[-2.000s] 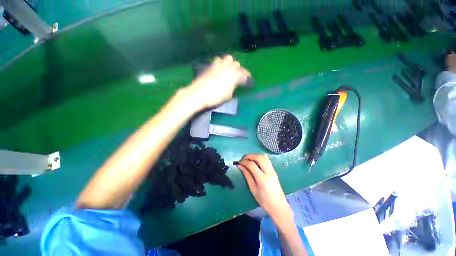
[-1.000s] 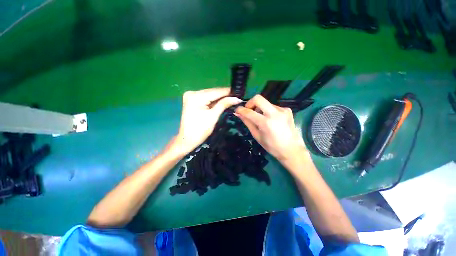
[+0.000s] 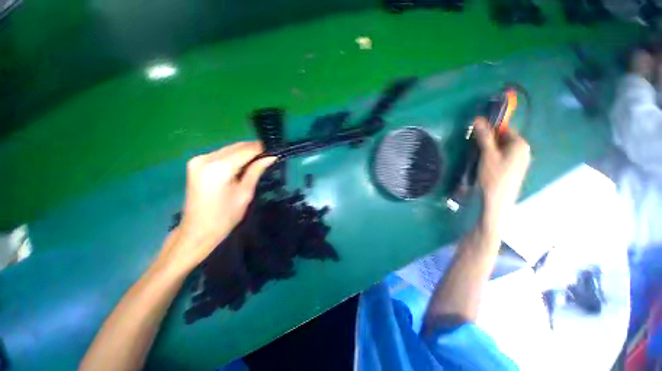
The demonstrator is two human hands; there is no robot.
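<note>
My left hand [image 3: 221, 190] grips the left end of a black plastic frame [image 3: 319, 142], whose ribbed arms point away from me over the mat. The frame is blurred. My right hand [image 3: 501, 153] is at the electric screwdriver [image 3: 472, 161], fingers around its upper body near the orange part; the silver tip points down toward me. Blur hides how firm the grip is. The round screw dish [image 3: 408, 164] lies between my hands, its right half covered with dark screws. A heap of small black pads [image 3: 261, 243] lies below the frame.
More black frames [image 3: 517, 10] lie along the far side. A person's sleeve [image 3: 639, 138] is at the right. A white sheet [image 3: 581, 232] with black parts lies at lower right. A pale metal fixture [image 3: 14, 246] is at the left edge.
My right hand has left the frame and moved right to the screwdriver. My left hand still holds the frame's end. The whole view has shifted, so the bench things sit further left.
</note>
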